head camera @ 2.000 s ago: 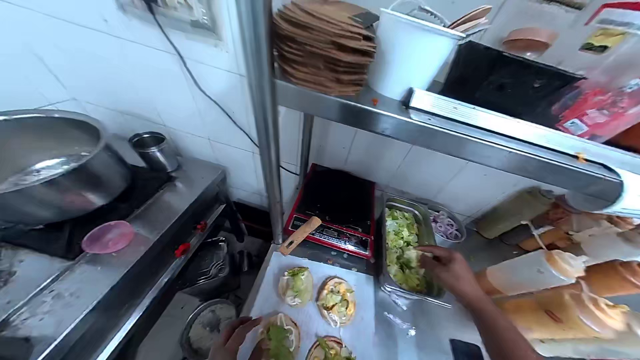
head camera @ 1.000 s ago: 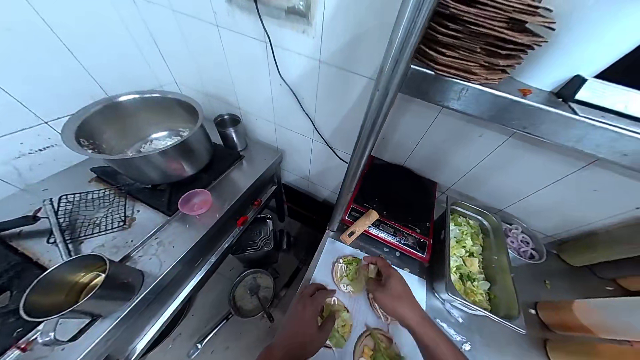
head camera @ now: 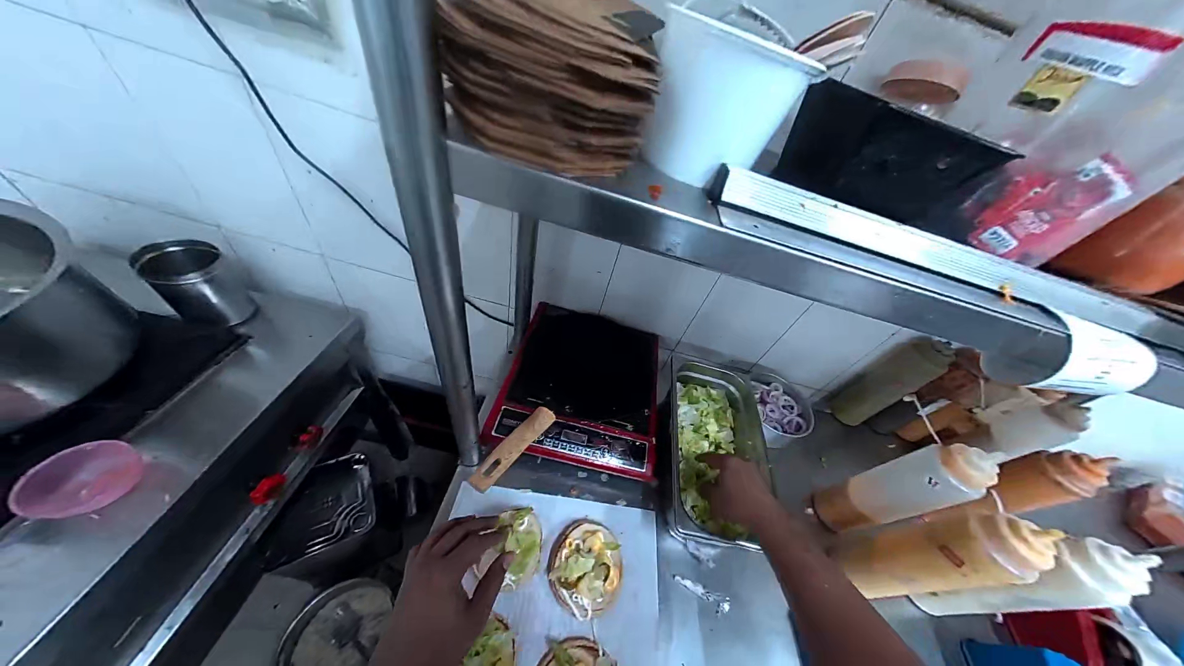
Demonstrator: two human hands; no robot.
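Bun halves with sauce and chopped lettuce lie on a white cutting board (head camera: 632,564); one bun half (head camera: 585,567) shows whole at its upper right. My left hand (head camera: 453,573) is over the upper left bun half (head camera: 521,548), its fingers apart at that bun's left edge. My right hand (head camera: 737,493) reaches into the chopped lettuce (head camera: 705,421) in a steel tray (head camera: 754,435); its fingertips are partly hidden, so what they hold cannot be told. A wooden handle (head camera: 511,450) lies at the board's top edge.
Behind the board stands a red induction cooktop (head camera: 583,379). Sliced onions (head camera: 782,409) sit right of the tray, with several sauce bottles (head camera: 953,555) beyond. A steel shelf (head camera: 647,217) and its post (head camera: 421,231) rise close by. At left are a large pot (head camera: 55,324) and a pink bowl (head camera: 79,478).
My right hand has gone from the buns on the board to the lettuce tray, where it also was two seconds ago. The view has swung right since one second ago.
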